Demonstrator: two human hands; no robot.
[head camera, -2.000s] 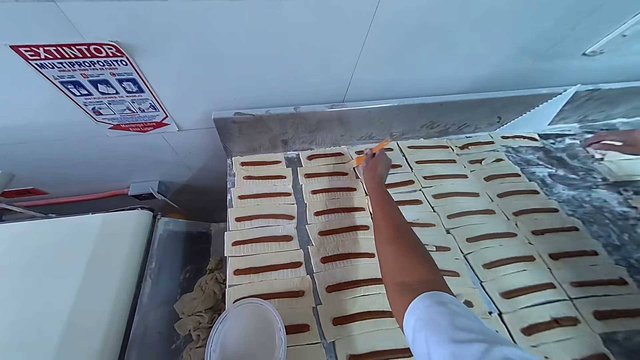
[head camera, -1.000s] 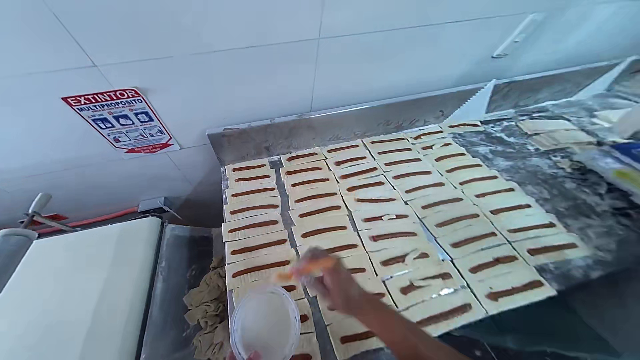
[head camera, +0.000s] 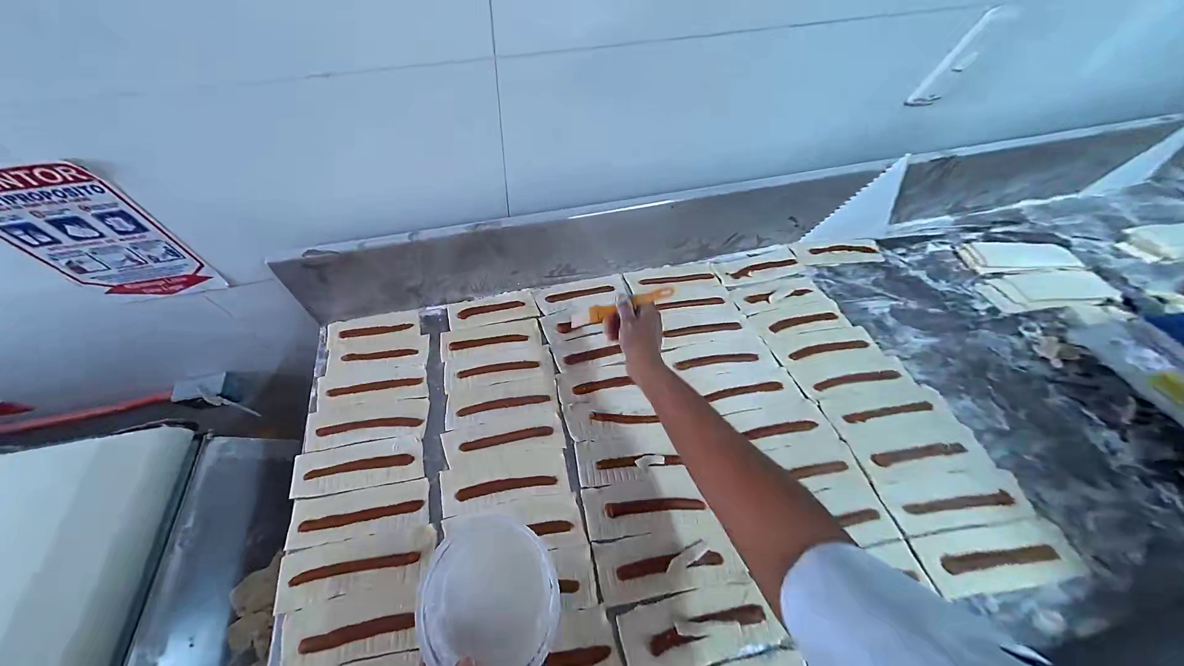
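My right hand (head camera: 636, 333) grips a pastry brush (head camera: 606, 311) with an orange handle, its pale bristles over a dough piece near the back of the third column. Columns of pale dough rectangles (head camera: 356, 474), each with a strip of brown filling, cover the steel worktop. At the bottom, a round white plastic tub (head camera: 488, 592) stands out above the dough; a fingertip of my left hand (head camera: 465, 661) shows at its lower rim, the rest of that hand out of frame. Small dough scraps lie across a few filling strips.
Stacked dough sheets (head camera: 1045, 273) lie on the floured worktop at right, near a plastic bag (head camera: 1133, 356). A raised steel edge (head camera: 555, 240) runs along the wall, with a white serrated piece (head camera: 860, 203) against it. A white-topped unit (head camera: 83, 527) and crumpled cloth-like material (head camera: 254, 601) are at left.
My right hand with the brush has moved from beside the tub to the back rows of dough. Two seconds ago it was also at the back, and another person's hand showed at far right.
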